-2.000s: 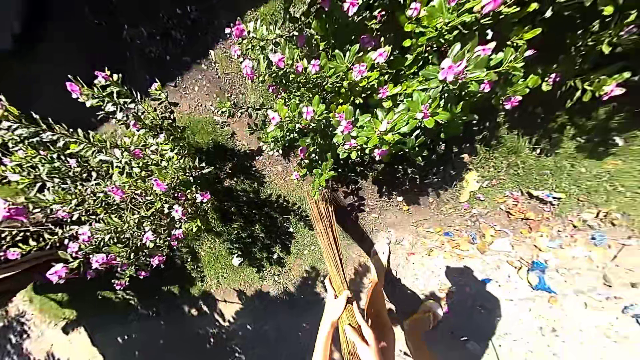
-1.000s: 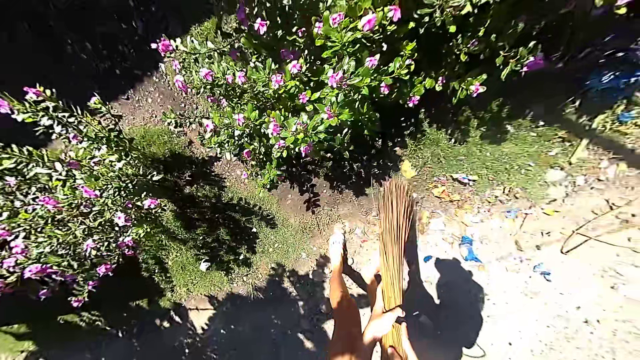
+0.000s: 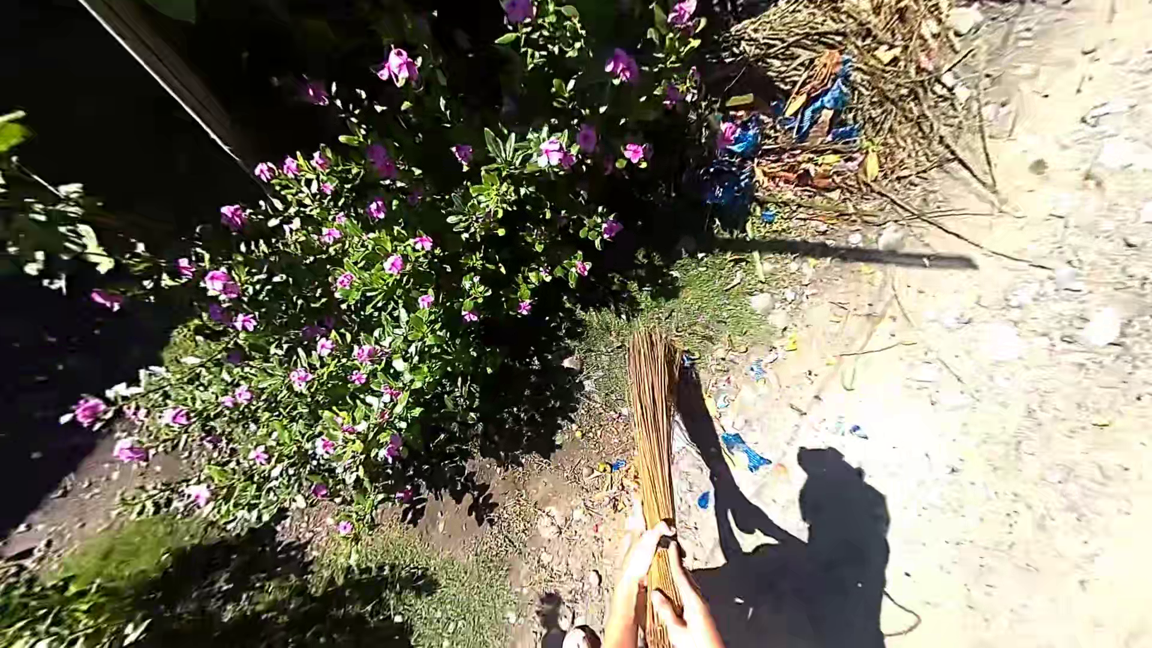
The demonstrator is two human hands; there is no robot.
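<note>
A stick broom of thin brown twigs [image 3: 654, 414] points away from me, its spread tips over the border of grass and pale ground. Both of my hands are wrapped around its bound lower part at the bottom of the head view. My left hand [image 3: 641, 560] grips from the left side, and my right hand [image 3: 682, 605] grips from the right, a little lower. Scraps of blue plastic [image 3: 745, 452] lie on the ground just right of the broom, among small leaf litter. The broom's far end partly covers the grass.
A pink-flowered bush [image 3: 387, 297] spreads across the left and centre. Dry twigs [image 3: 900, 90] are heaped at the upper right, with blue plastic [image 3: 823, 103] and dead leaves beside them. A long thin stick [image 3: 954, 236] lies near the heap. My shadow falls on the pale ground.
The broom, first close to the bush and then over the pale ground, now reaches the grass edge. The view has shifted right, bringing the twig heap into sight. Both hands are on the broom.
</note>
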